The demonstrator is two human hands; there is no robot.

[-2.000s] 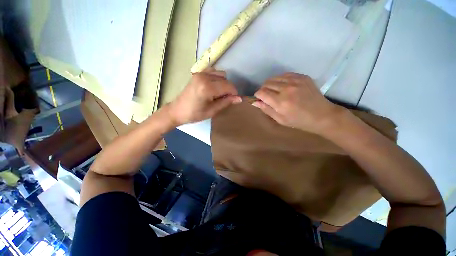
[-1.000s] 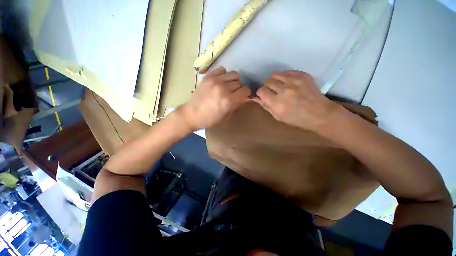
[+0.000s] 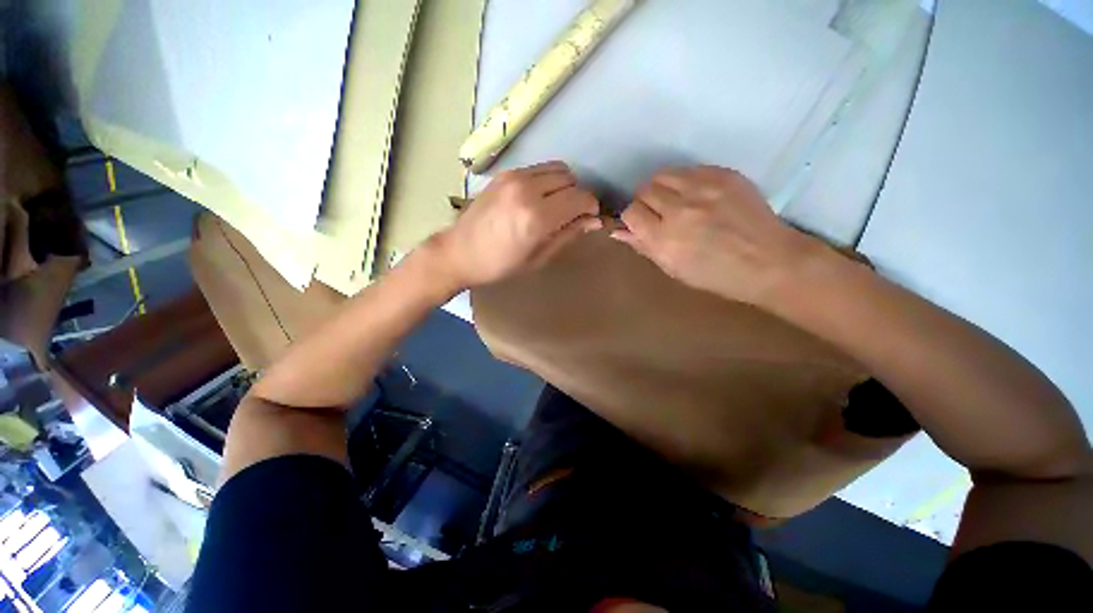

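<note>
A large brown leather bag body (image 3: 671,359) lies partly on the white-covered table and hangs over its edge at my lap. My left hand (image 3: 524,224) and my right hand (image 3: 707,230) are bare and close together at its upper rim. Both pinch the folded edge (image 3: 609,224) between the fingertips, with a small gap between them. A dark opening shows in the bag body near my right forearm. The hammer's tape-wrapped pale handle (image 3: 545,86) lies just beyond my left hand; its head is not visible.
Stacked white and pale yellow sheets (image 3: 240,132) lie left of the work. A flat brown panel (image 3: 246,287) hangs low at the left, near a reddish-brown surface (image 3: 150,353). A clear strip (image 3: 827,138) lies on the table board beyond my right hand. Brown pieces are at the far left.
The bag body has shifted left and turned slightly, and its dark opening now shows at the right. My left hand has moved right, closer to my right hand. Both still pinch the edge.
</note>
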